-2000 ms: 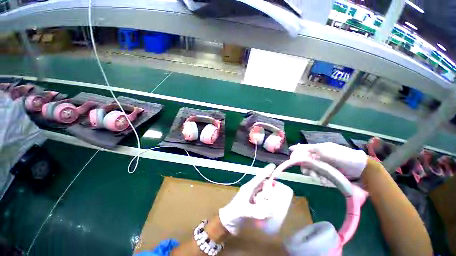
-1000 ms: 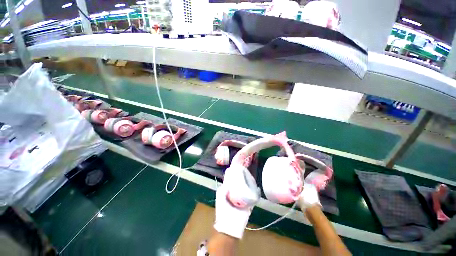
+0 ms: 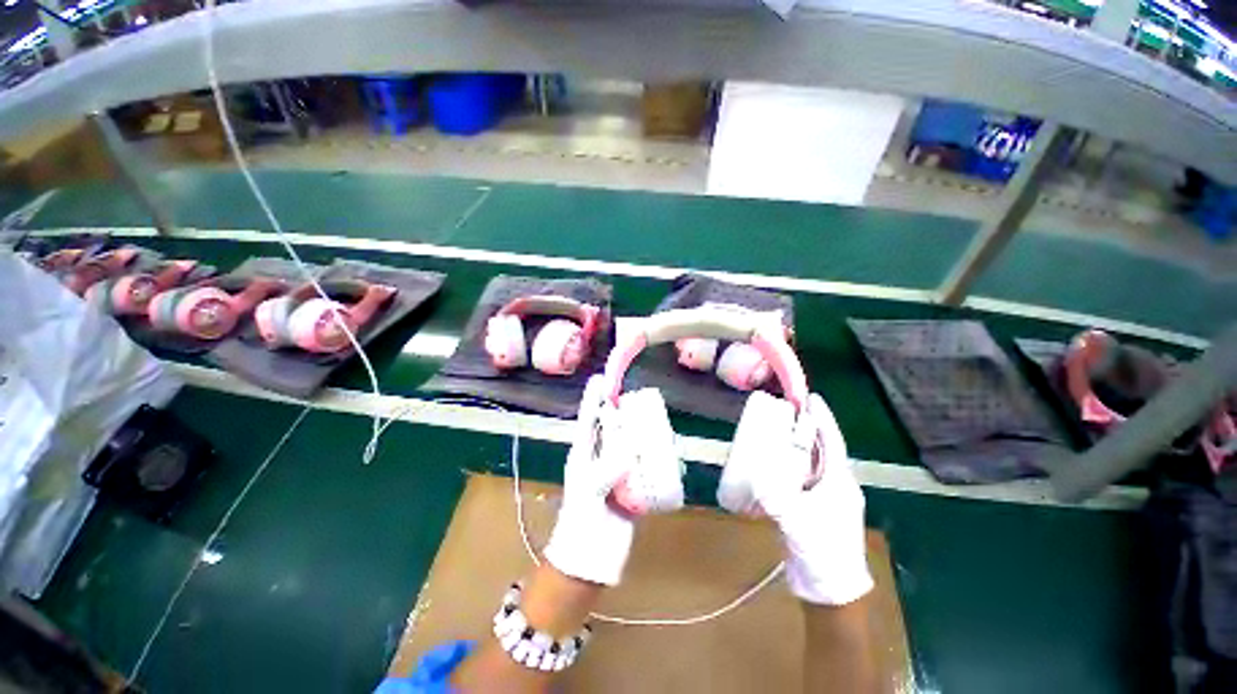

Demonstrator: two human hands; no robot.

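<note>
Pink and white cat-ear headphones are held upright in the air over the tan board. My left hand, in a white glove with a beaded bracelet at the wrist, grips the left cup. My right hand, also gloved, grips the right cup. The cushions face each other with a gap between them. A thin white cable hangs from above, loops over the rail and curves across the board towards my right hand. Its end is hidden.
More pink headphones lie on dark foam sheets along the green conveyor beyond the pale rail. A bare foam sheet lies right of centre. A whitish plastic bag and black device stand left. A grey shelf crosses above.
The headphones have come lower and nearer, over the board, from in front of the conveyor. Both hands now hold the cups from the sides. The view has tilted down.
</note>
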